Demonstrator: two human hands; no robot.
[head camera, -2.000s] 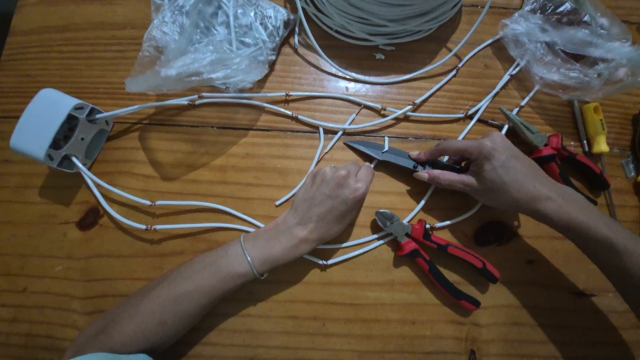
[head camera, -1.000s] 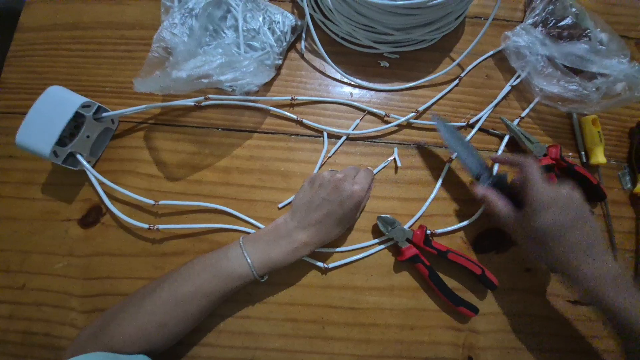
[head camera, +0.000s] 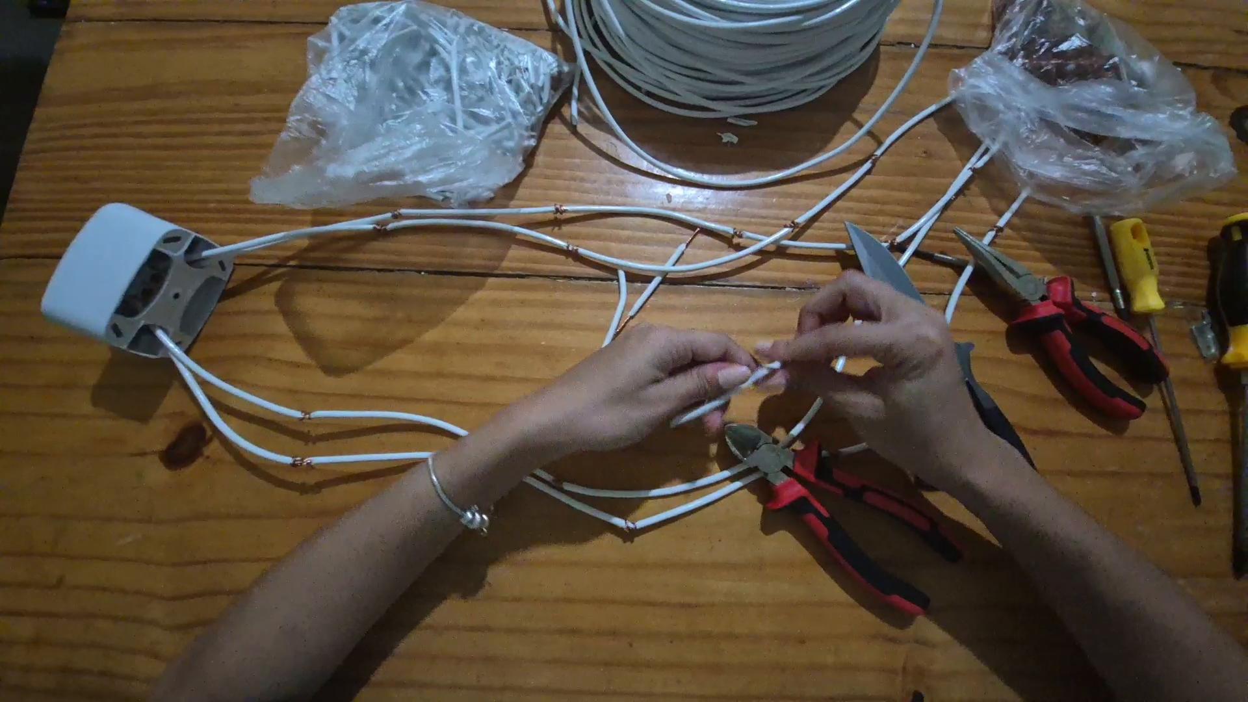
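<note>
My left hand (head camera: 648, 380) pinches a short piece of white insulated wire (head camera: 717, 400) between thumb and fingers. The fingertips of my right hand (head camera: 868, 366) grip the wire's other end, close to the left fingertips. A knife (head camera: 885, 261) lies on the table partly under my right hand, its blade pointing up and left. Diagonal cutting pliers (head camera: 829, 507) with red and black handles rest just below both hands. White wires (head camera: 419, 417) with twisted bare copper joints run from a white plastic electrical fitting (head camera: 112, 273) on the left and pass behind my hands.
A coil of white cable (head camera: 731, 58) and a plastic bag of white wire pieces (head camera: 419, 107) are at the back. Another plastic bag (head camera: 1102, 117) lies at the back right. Long-nose pliers (head camera: 1063, 322), a yellow-handled screwdriver (head camera: 1139, 268) and another screwdriver (head camera: 1233, 292) lie at the right.
My right hand held the knife in both earlier frames; the knife now lies on the table. That hand has moved left to the wire at my left hand's fingertips.
</note>
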